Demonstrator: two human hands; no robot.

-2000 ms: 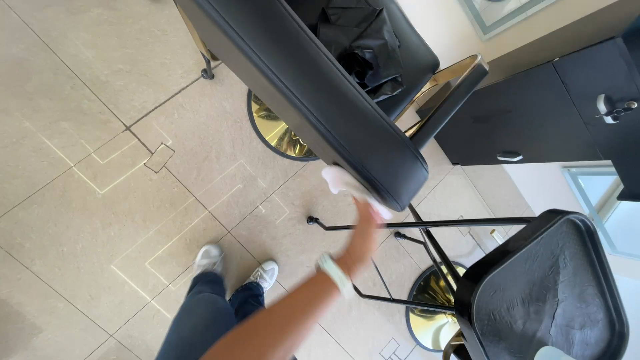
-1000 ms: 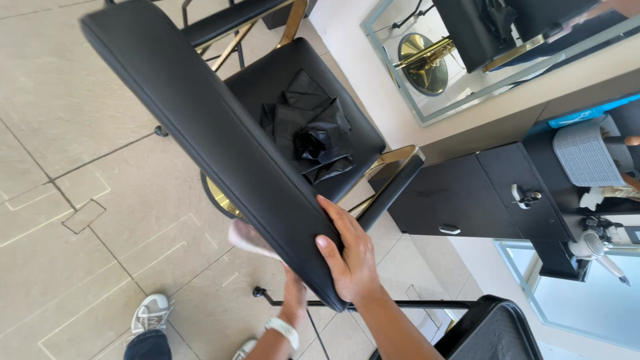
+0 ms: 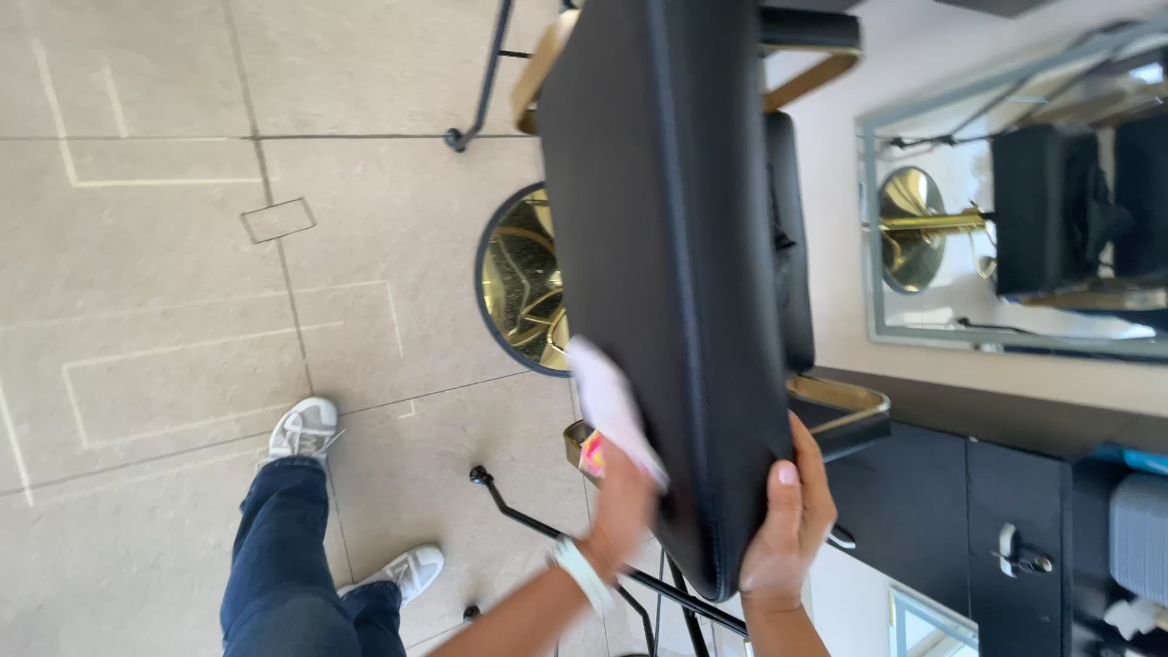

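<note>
The black padded backrest (image 3: 675, 274) of a salon chair stretches from the top edge down the middle of the head view. My left hand (image 3: 625, 511), blurred and with a pale wristband, presses a whitish cloth (image 3: 613, 401) against its left face. A small pink and yellow patch shows beside those fingers; I cannot tell what it belongs to. My right hand (image 3: 789, 520) grips the backrest's lower right edge, thumb and fingers on its right side. Beyond the backrest, part of the black seat (image 3: 796, 310) shows, with a bit of crumpled black material on it.
The chair's round gold base (image 3: 525, 278) stands on the tiled floor. Black metal legs of a stand (image 3: 520, 516) lie low, near my feet in white sneakers (image 3: 306, 429). To the right are gold-framed armrests (image 3: 839, 406), a wall mirror (image 3: 1013, 338) and a black cabinet (image 3: 922, 511).
Two seconds ago only the hand with the cloth was in view at the backrest; my right hand has since come onto its edge. The view has shifted, and the backrest now stands more upright in it.
</note>
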